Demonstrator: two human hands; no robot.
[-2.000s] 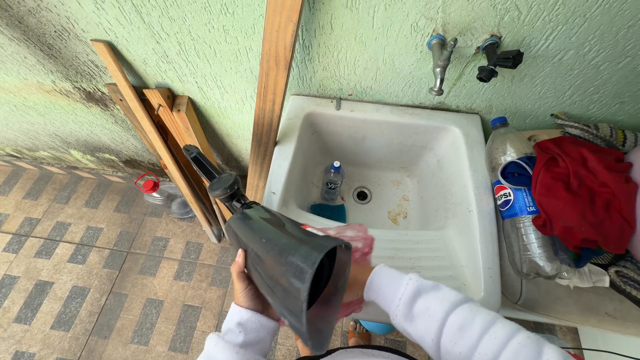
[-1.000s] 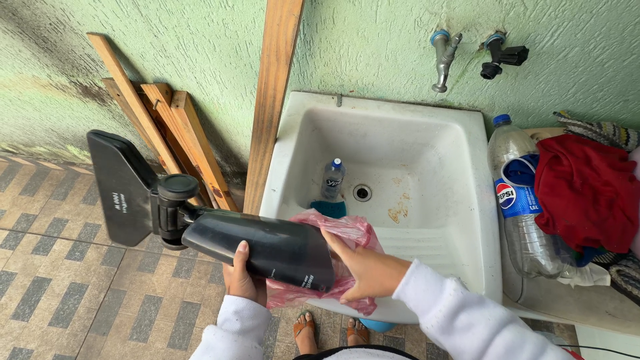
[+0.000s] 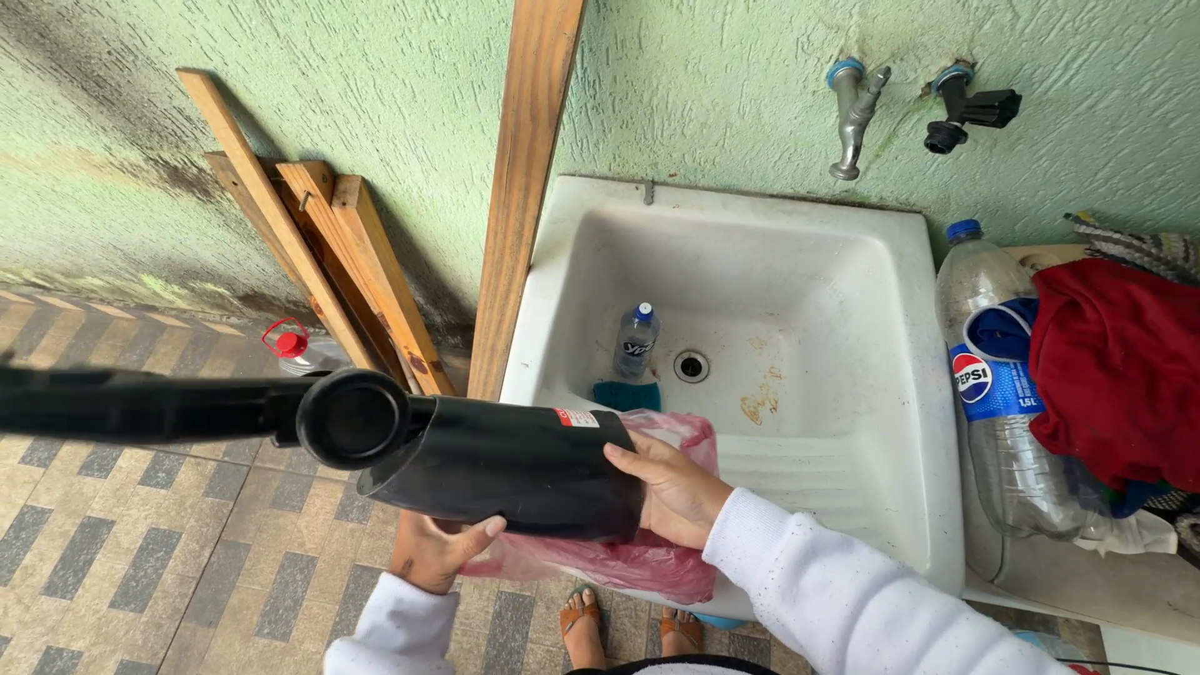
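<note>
Both hands hold a black plastic appliance part (image 3: 516, 469), a hollow tapered body with a round joint and a flat black head reaching to the left edge. My left hand (image 3: 439, 551) supports it from below, thumb along its lower side. My right hand (image 3: 677, 487) grips its right end, thumb on top. A pink plastic bag (image 3: 619, 565) hangs under and behind the body, partly hidden by it and by my right hand. A small red and white label sits on the body's upper side.
Before me is a white laundry sink (image 3: 844, 328) with a detergent bottle (image 3: 637, 342) and a teal sponge (image 3: 626, 396). Two taps (image 3: 853, 122) project above. A Pepsi bottle (image 3: 998, 431) and red cloth (image 3: 1116, 366) lie right. Wooden boards (image 3: 375, 272) lean left, near a red-capped bottle (image 3: 295, 347).
The black part has turned in my hands; its flat head, seen broad side on a second ago, now shows edge-on at the left. My right hand has stayed at the right end.
</note>
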